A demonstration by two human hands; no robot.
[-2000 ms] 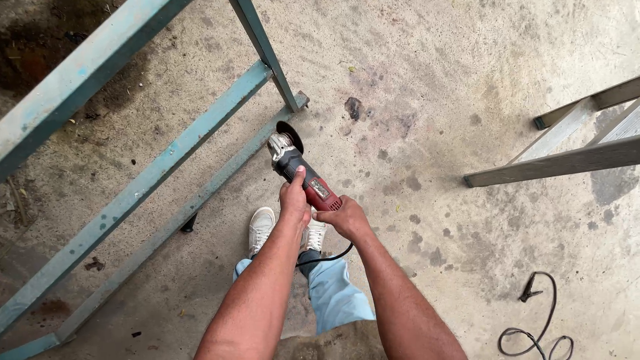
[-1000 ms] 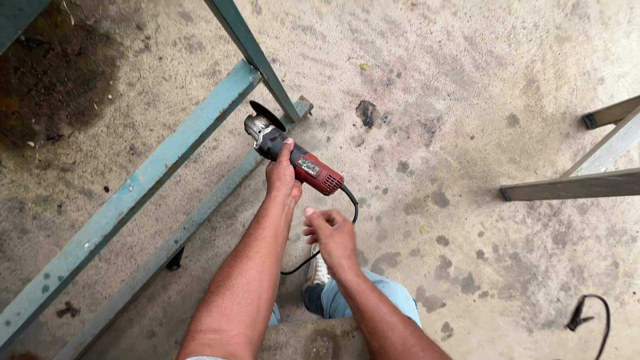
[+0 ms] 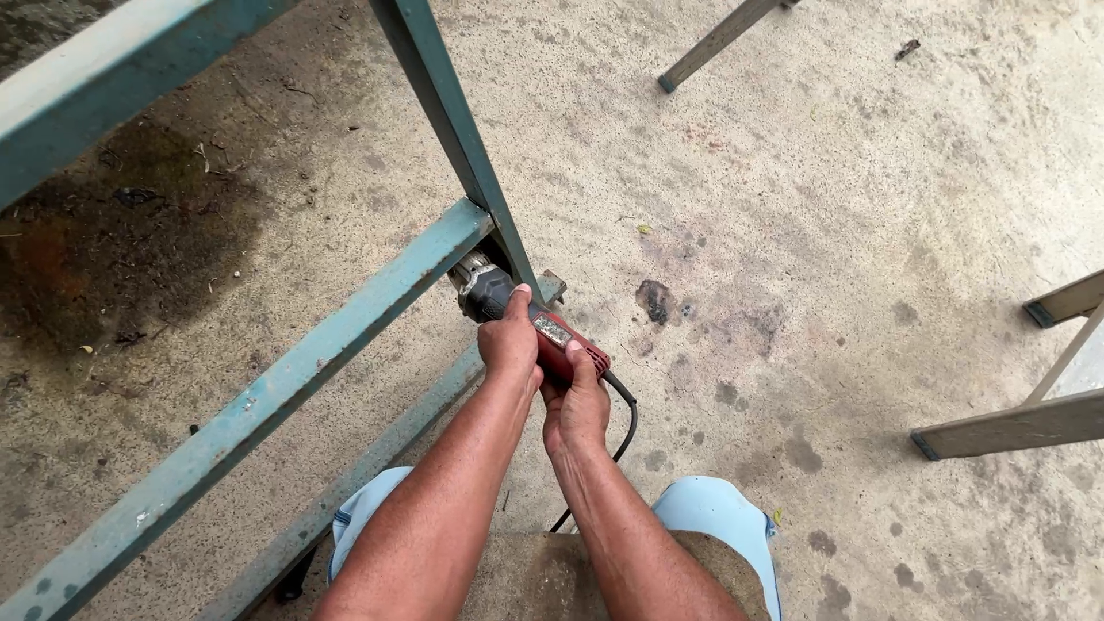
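My left hand (image 3: 511,341) is wrapped around the dark front part of a red and black angle grinder (image 3: 552,332). Around the red rear body, close to the power cord (image 3: 634,418), my right hand (image 3: 580,401) is closed. The grinder's metal head lies at the joint between a teal metal crossbar (image 3: 319,354) and a teal upright (image 3: 457,129) of a frame. Its disc is mostly hidden behind the crossbar and upright, so contact cannot be told.
A lower teal rail (image 3: 414,423) runs near the concrete floor (image 3: 828,216). At the right stand the legs of a ladder-like metal object (image 3: 1009,427), with another leg (image 3: 716,43) farther up. Wet dark dirt (image 3: 129,233) lies at the left.
My right hand, off the grinder one second ago, now grips its rear body. The grinder's head has moved in beside the crossbar joint. The view has shifted, with my knees now bent in sight.
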